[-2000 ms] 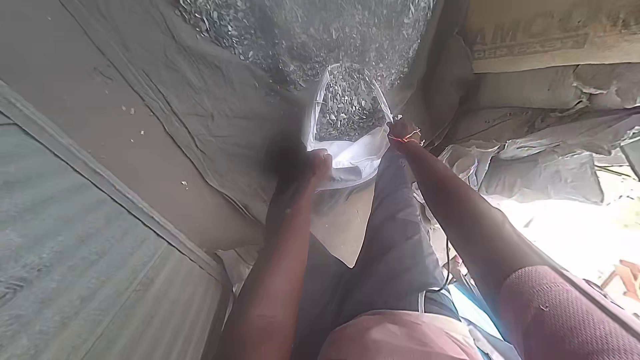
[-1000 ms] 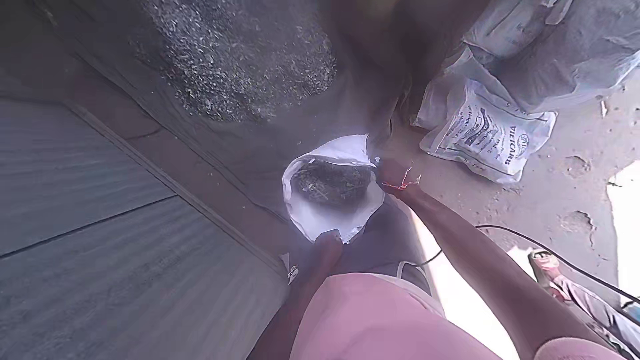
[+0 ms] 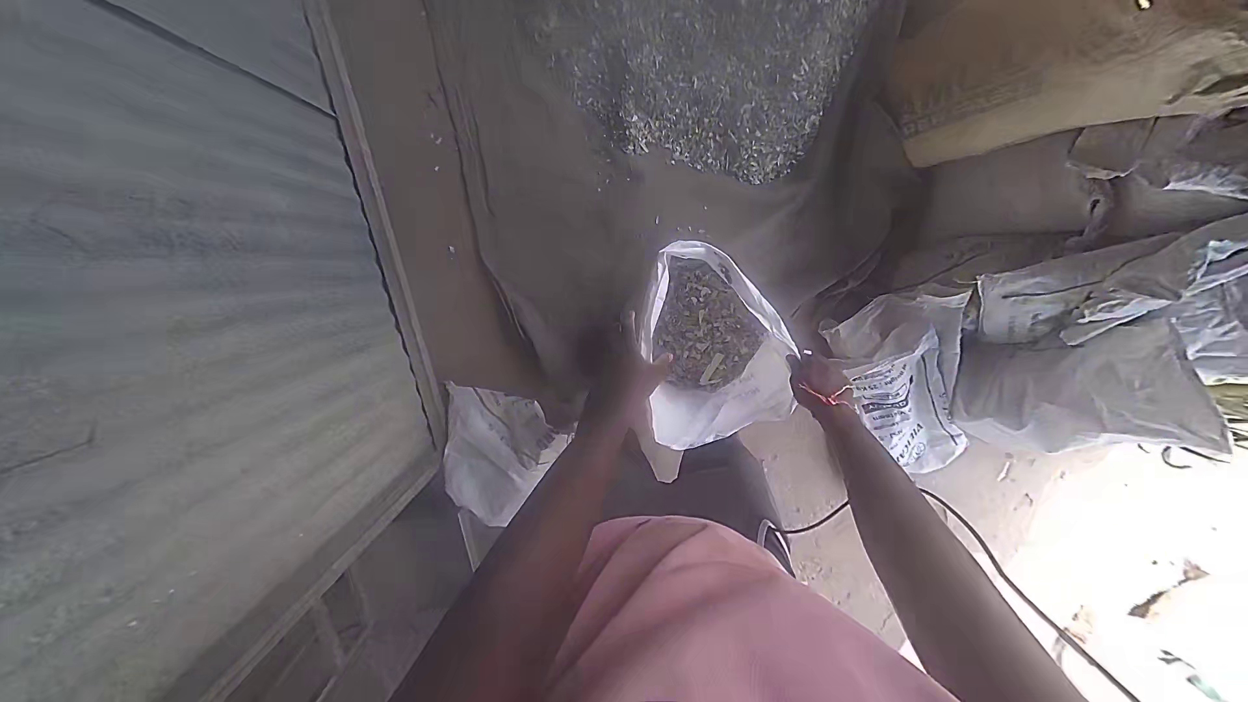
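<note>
A white woven sack (image 3: 721,419) hangs open in front of me, with dry chopped flakes (image 3: 707,327) inside. My left hand (image 3: 629,375) grips the left side of its rim, thumb toward the mouth. On the right side of the rim, my right hand (image 3: 819,380) is closed on the fabric; a red thread circles that wrist. Beyond the sack, a heap of similar loose flakes (image 3: 721,97) lies on a dark sheet (image 3: 546,234). The bottom of the sack is hidden from view.
A corrugated metal panel (image 3: 195,292) stands at the left. Printed white sacks (image 3: 902,390) and stacked brown bags (image 3: 1014,88) lie along the right. Another white sack (image 3: 497,453) is low at the left. A black cable (image 3: 994,556) crosses the floor at the lower right.
Both hands keep hold of the sack's rim throughout. The sack's mouth has changed from rounded to a taller, pointed opening since a second ago. The view has swung considerably.
</note>
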